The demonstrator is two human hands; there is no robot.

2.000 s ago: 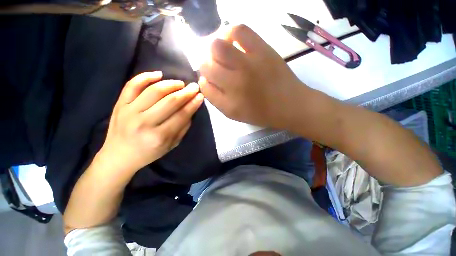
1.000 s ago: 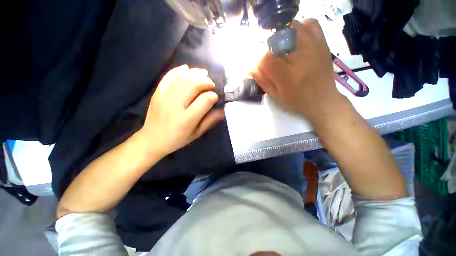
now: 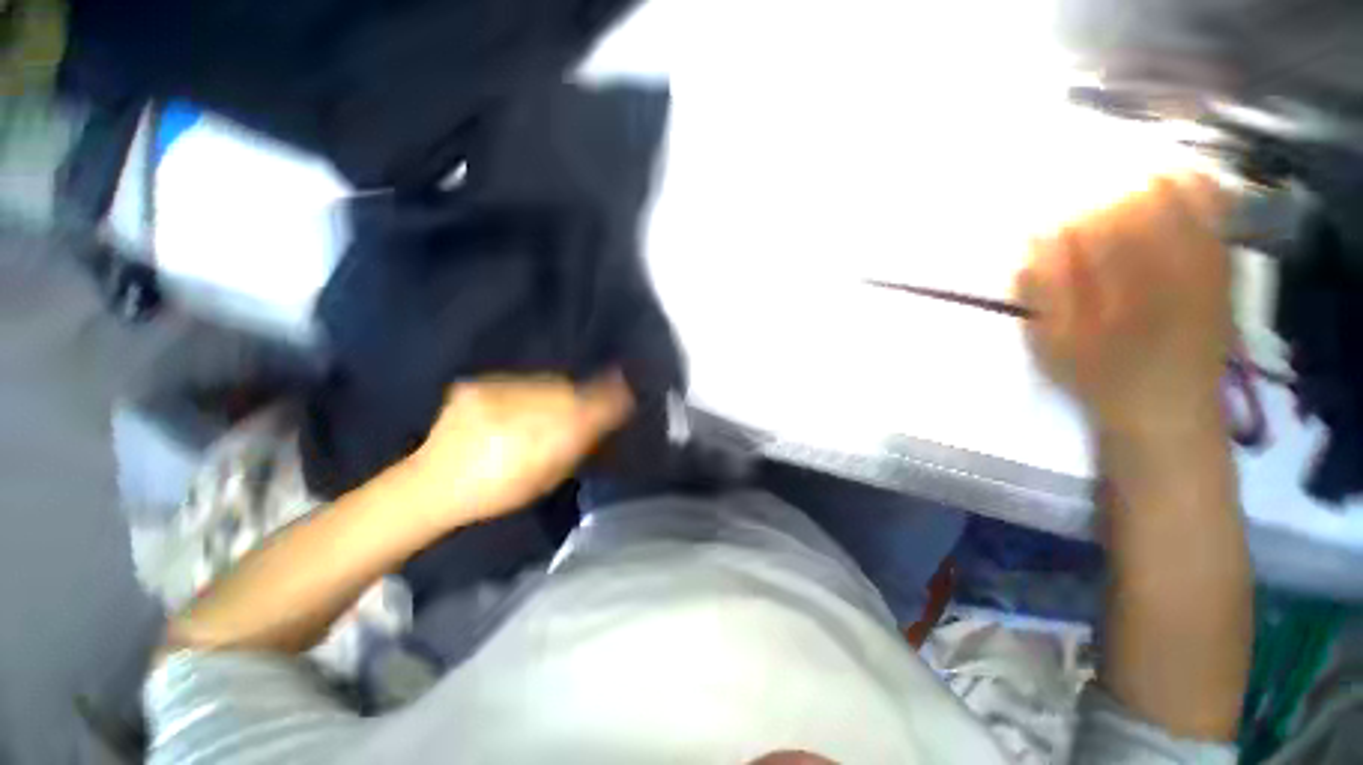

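The picture is blurred. Black cloth (image 3: 493, 284) lies over the table's left edge and hangs down to the wearer's lap. My left hand (image 3: 523, 441) is curled on the lower part of this cloth and appears to grip it. My right hand (image 3: 1136, 292) is at the right side of the table, below the blurred metal machine parts (image 3: 1151, 105); its fingers are bent, and I cannot tell if they hold anything. The purple handle of the snips (image 3: 1244, 401) shows just right of my right wrist.
The white table (image 3: 837, 359) has a grey ruler strip (image 3: 957, 460) along its front edge. A thin dark line runs across its top. Black pieces (image 3: 1323, 344) hang at the far right. A white and blue object (image 3: 247, 224) is at left. Pale cloth (image 3: 1017, 665) and green plastic (image 3: 1297, 673) are below right.
The view has swung left, so the machine head now sits at upper right. My hands have moved far apart, and the black cloth has shifted, baring more of the white table.
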